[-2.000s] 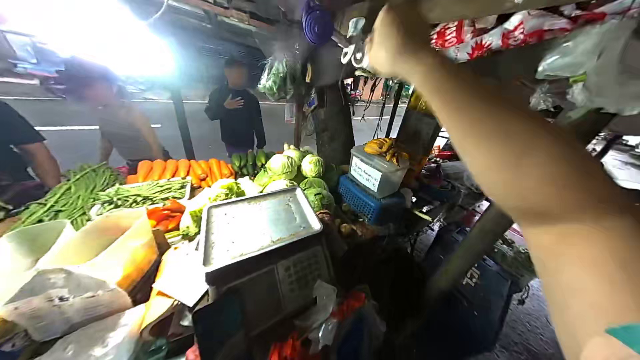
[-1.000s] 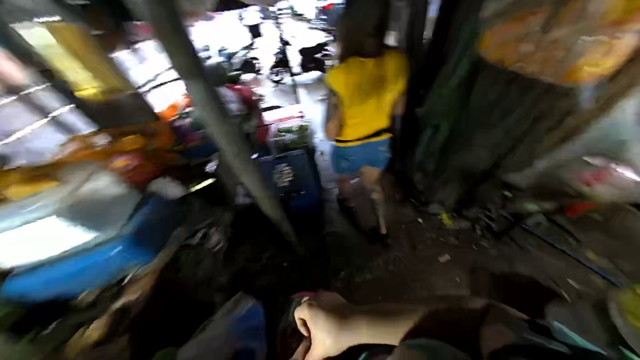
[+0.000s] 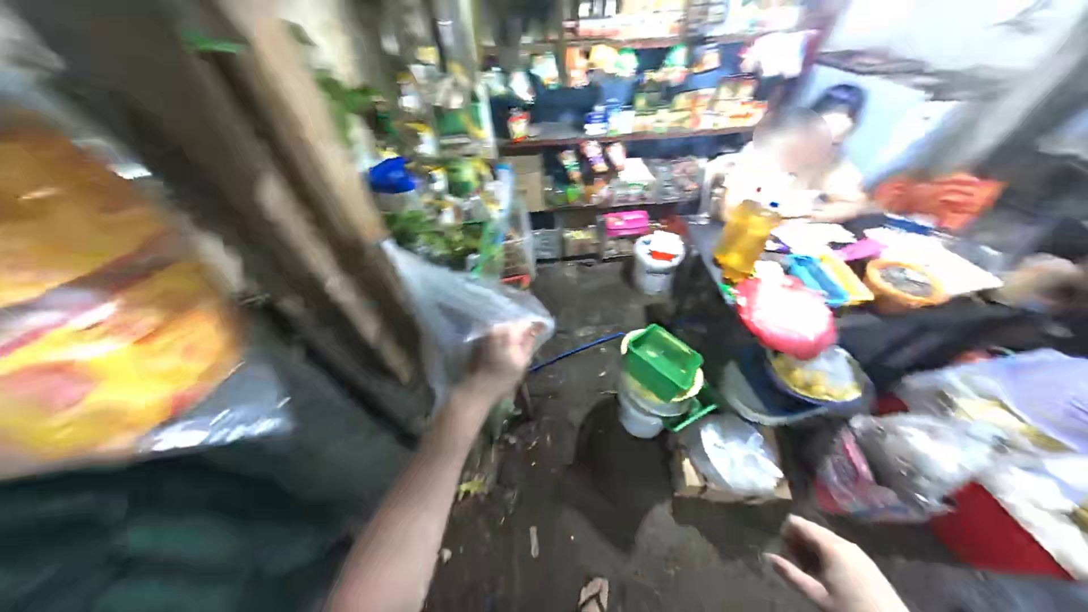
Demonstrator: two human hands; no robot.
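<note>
My left hand [image 3: 503, 348] reaches forward at the centre left, its fingers closed on a clear plastic bag [image 3: 446, 297] beside wooden posts. Low at the right, my right hand [image 3: 829, 565] holds nothing, thumb and fingers apart, above the dark ground. Between and beyond the hands, a green plastic basket [image 3: 665, 361] rests on top of a pale bucket [image 3: 639, 415]. A cardboard box [image 3: 690, 480] with a white plastic bag [image 3: 738, 455] in it stands just beyond my right hand.
Wooden posts [image 3: 297, 187] rise at the left. Shelves [image 3: 629, 136] of packaged goods stand at the back, near a white bucket [image 3: 659, 262]. A person [image 3: 786, 170] sits behind a goods-laden table at the right. A red container [image 3: 1003, 527] stands at the lower right.
The view has swung from the vegetable stall, past a person in a yellow top, to the shelves. My left hand now shows with a clear bag in it.
</note>
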